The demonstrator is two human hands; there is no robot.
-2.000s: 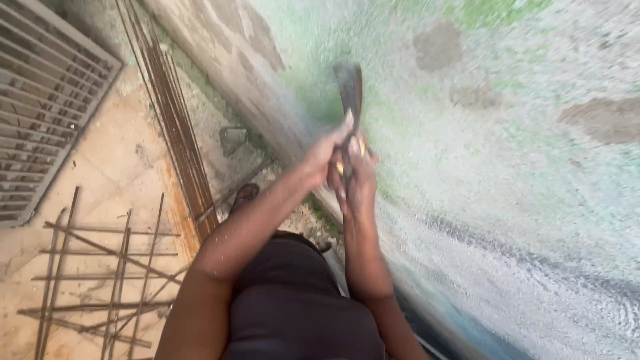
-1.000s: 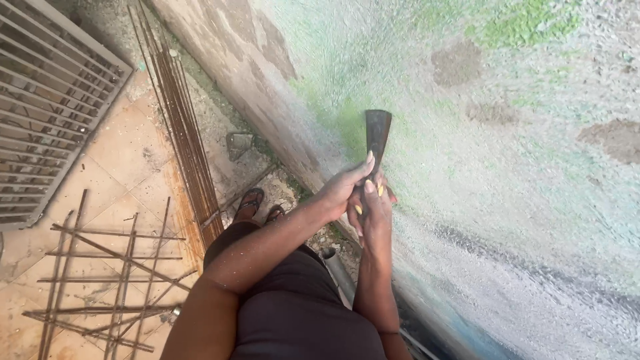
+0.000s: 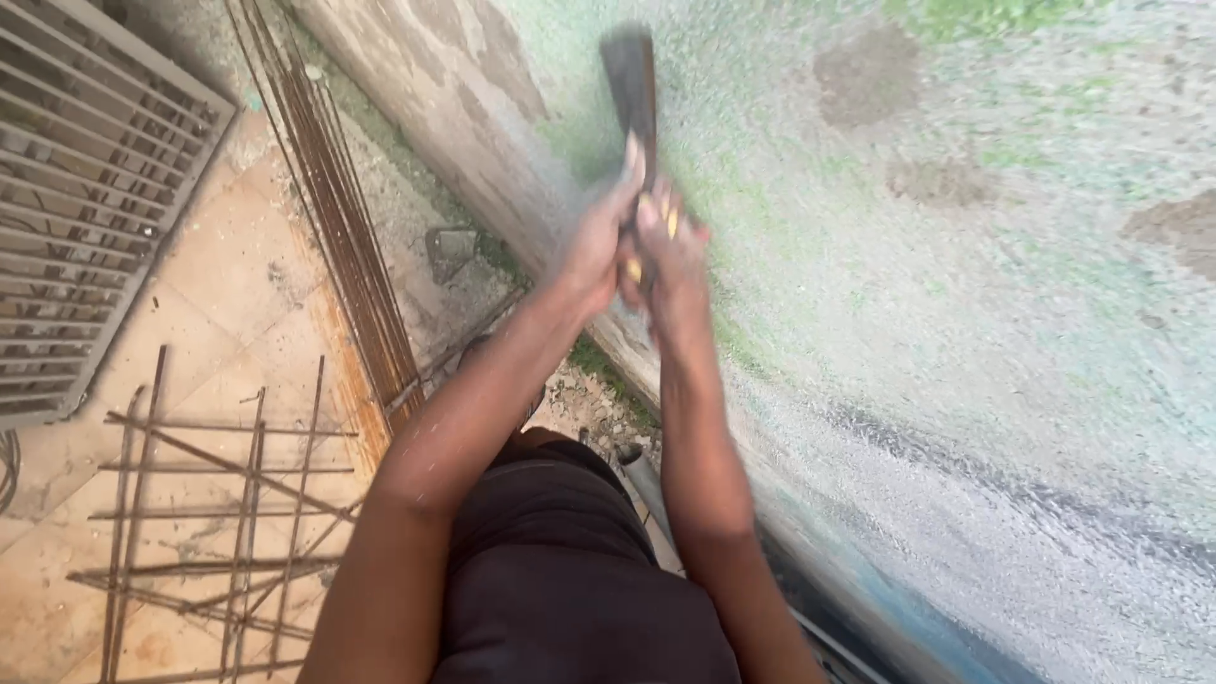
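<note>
A dark, flat metal scraping blade [image 3: 629, 81], wider at its far end and blurred, points up and away along the rough painted wall [image 3: 902, 313]. Both hands close around its narrow lower part. My left hand [image 3: 603, 233] wraps it from the left, thumb laid along the blade. On the right, my right hand [image 3: 673, 237] grips it as well, against the left one. Yellow bits, seemingly on the fingernails, show between the hands. The fingers hide the tool's lower end. Green and white paint covers the wall, with bare brownish patches.
Long rusty steel bars [image 3: 347, 199] lie along the floor left of the wall. Crossed rebar pieces [image 3: 249, 513] rest on the tiles at lower left. A metal grille [image 3: 109, 180] is at upper left. Rubble and a grey pipe [image 3: 644, 480] sit at the wall's foot.
Between one second ago and now, both hands and the tool have moved up and away along the wall. The grip of both hands stays closed on it.
</note>
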